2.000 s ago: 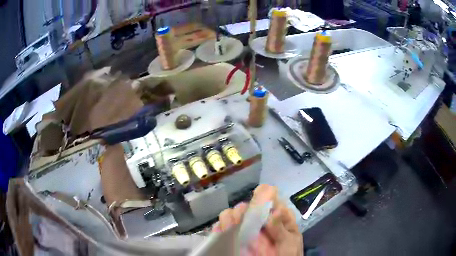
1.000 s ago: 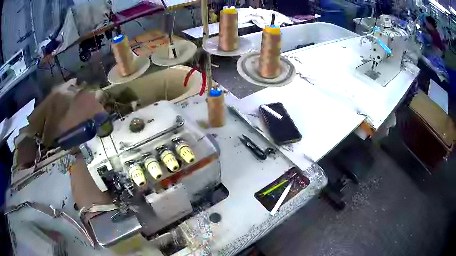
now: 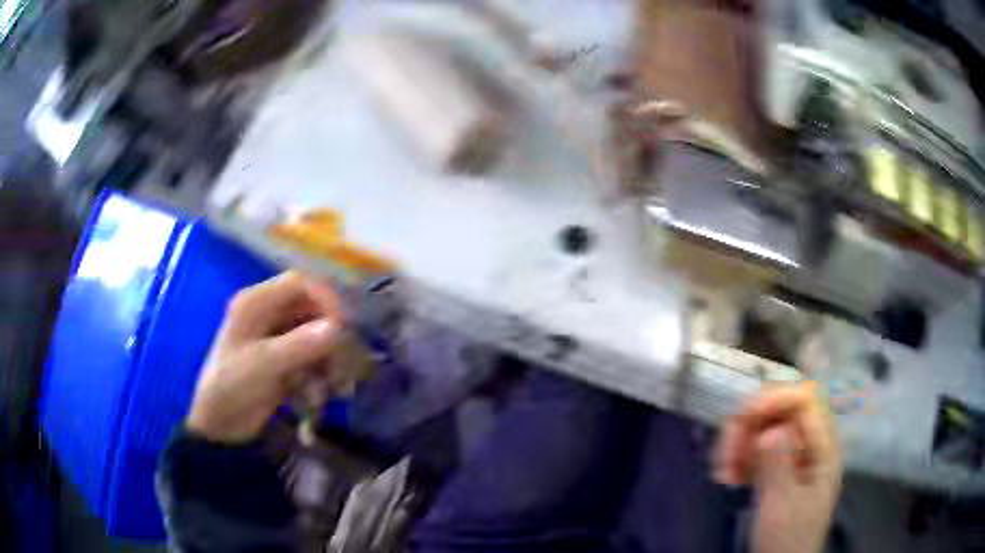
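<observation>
The view is blurred. My left hand (image 3: 265, 356) is at the table's front left edge with its fingers curled. Brownish material shows just below its fingers; I cannot tell whether the hand holds it. My right hand (image 3: 786, 459) is at the front edge below the machine, fingers curled, with nothing clearly visible in it. A greyish-brown folded bundle (image 3: 427, 97) lies on the white table (image 3: 486, 232). A brown fabric piece (image 3: 700, 65) lies at the left of the overlock machine (image 3: 853, 254), behind its shiny metal plate (image 3: 729, 205).
A bright blue crate (image 3: 140, 367) stands at the left below the table. Greyish-brown pieces (image 3: 373, 502) show low between the left arm and the wearer's dark-clothed lap (image 3: 551, 475). Orange sticker remnants (image 3: 335, 243) mark the table edge. Cream-yellow tension knobs (image 3: 918, 200) are at the right.
The view has swung down and left, so the machine now sits at the right and the blue crate shows. Both hands are in view; a second ago neither was clearly visible.
</observation>
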